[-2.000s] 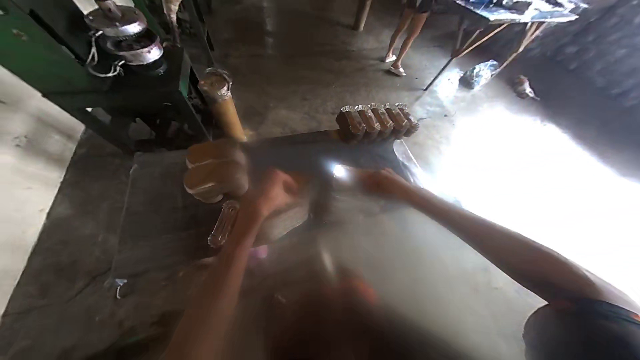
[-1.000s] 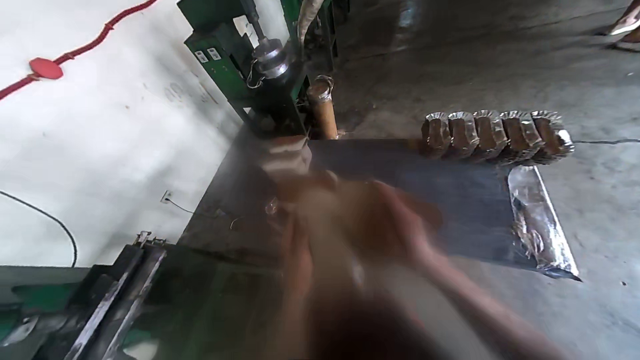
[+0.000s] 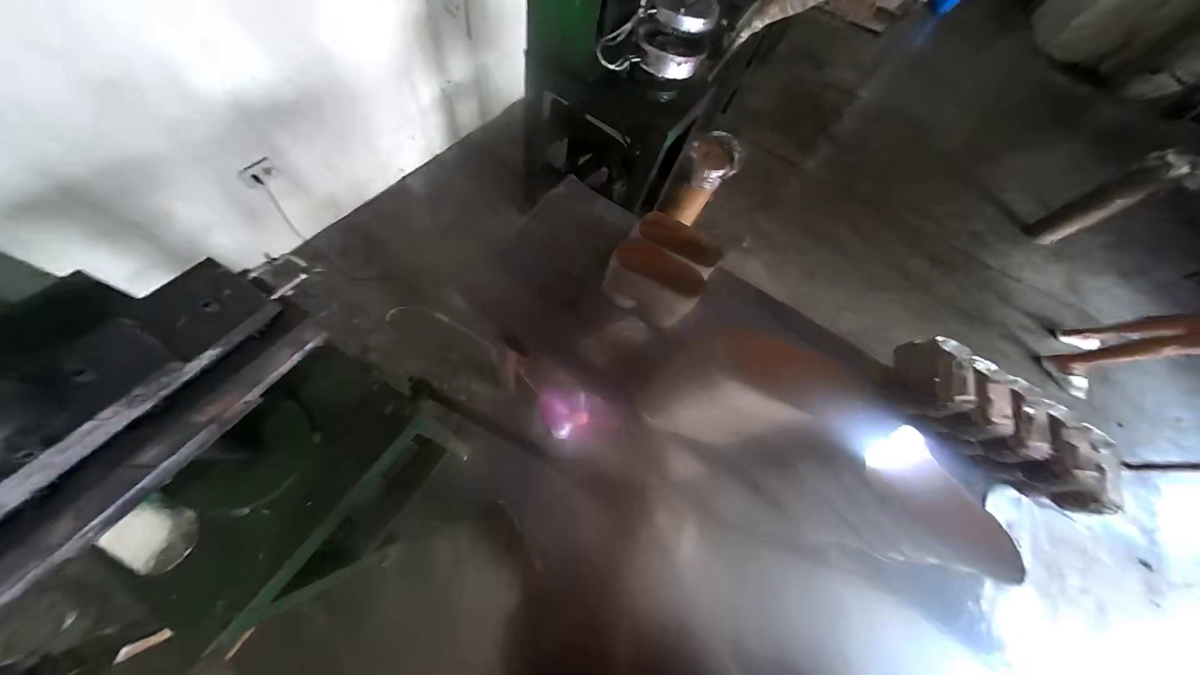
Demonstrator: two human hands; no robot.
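Note:
Blur and glare cover the middle of the head view. A smeared patch, probably my left hand (image 3: 619, 342), is beside a large blurred brown-topped stack (image 3: 769, 375); whether it grips anything cannot be made out. No clear outline of my right hand shows. Two pale stacks with oval brown tops (image 3: 661, 267) stand against each other at the far edge of a dark tabletop (image 3: 562, 234). A row of brown stacks with shiny, wavy rims (image 3: 1008, 422) sits on the right. Near the lower centre is a blurred pink spot (image 3: 572, 412).
Behind the table stands a green machine (image 3: 562, 47) with a metal cylinder (image 3: 673, 52), beside a tan tube with a shiny wrapped top (image 3: 701, 178). A metal rail assembly (image 3: 159, 450) is at left, by a wall socket (image 3: 256, 172). A person's legs (image 3: 1134, 342) show at right.
The view has swung and tilted strongly. My two forearms, seen reaching over the table earlier, are no longer clearly visible.

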